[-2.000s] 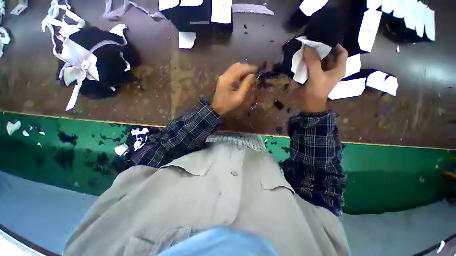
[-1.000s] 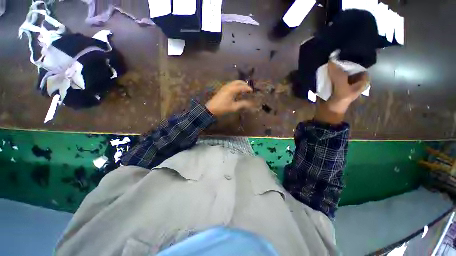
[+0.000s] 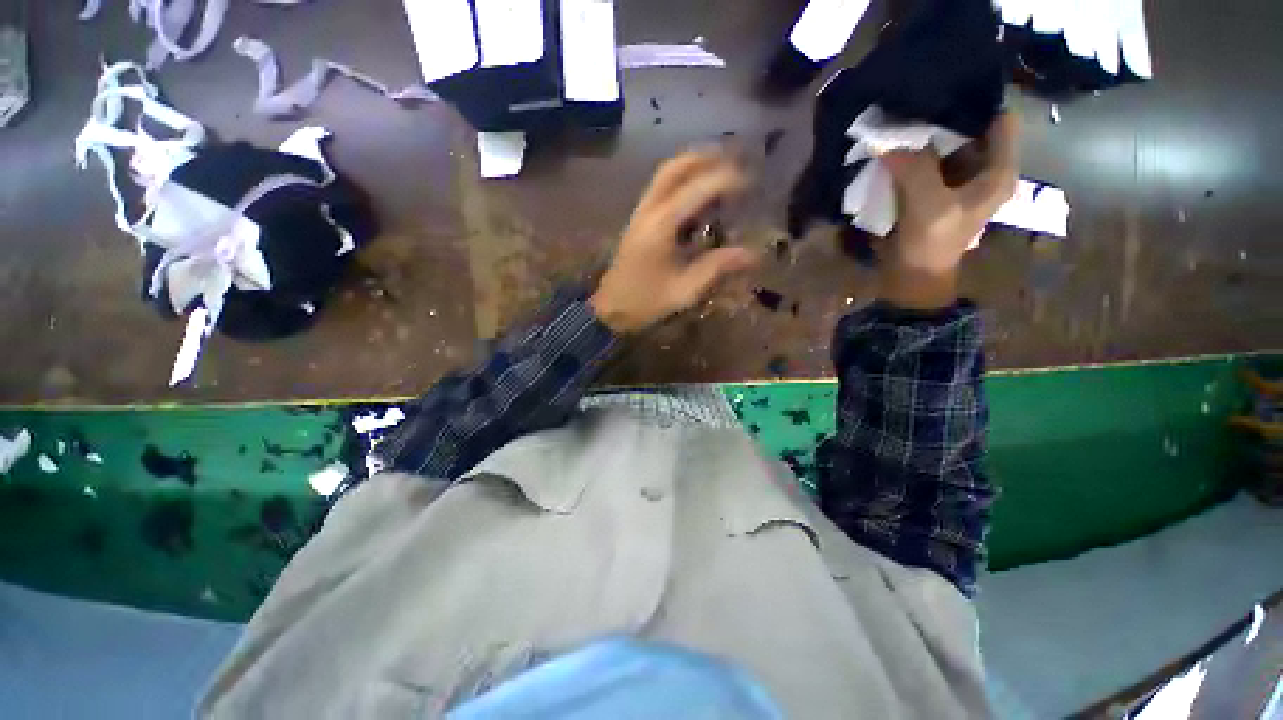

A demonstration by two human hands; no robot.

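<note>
My right hand [image 3: 940, 211] is closed on a dark fabric bundle [image 3: 912, 78] with crumpled white marker paper [image 3: 875, 191] at its near end, over the right of the table. The fingertips are partly hidden by the paper and fabric. My left hand [image 3: 678, 246] is slightly blurred above the middle of the table, fingers curved and apart, with nothing seen in it. A white-topped piece [image 3: 1036, 208] lies just right of my right hand.
A tied bundle [image 3: 282, 239] with pale strips lies at left on the brown table [image 3: 563, 183]. Grouped white-topped stacks [image 3: 514, 35] stand at the back middle, more [image 3: 1083, 35] at back right. Lilac strips [image 3: 303, 85] lie at back left. The green ledge [image 3: 1098, 436] runs along the near edge.
My right hand has stayed on the dark bundle, which was lifted or turned and now lies farther back. Small white-topped pieces beside it were displaced. My left hand's fingers have opened wider. The view has shifted.
</note>
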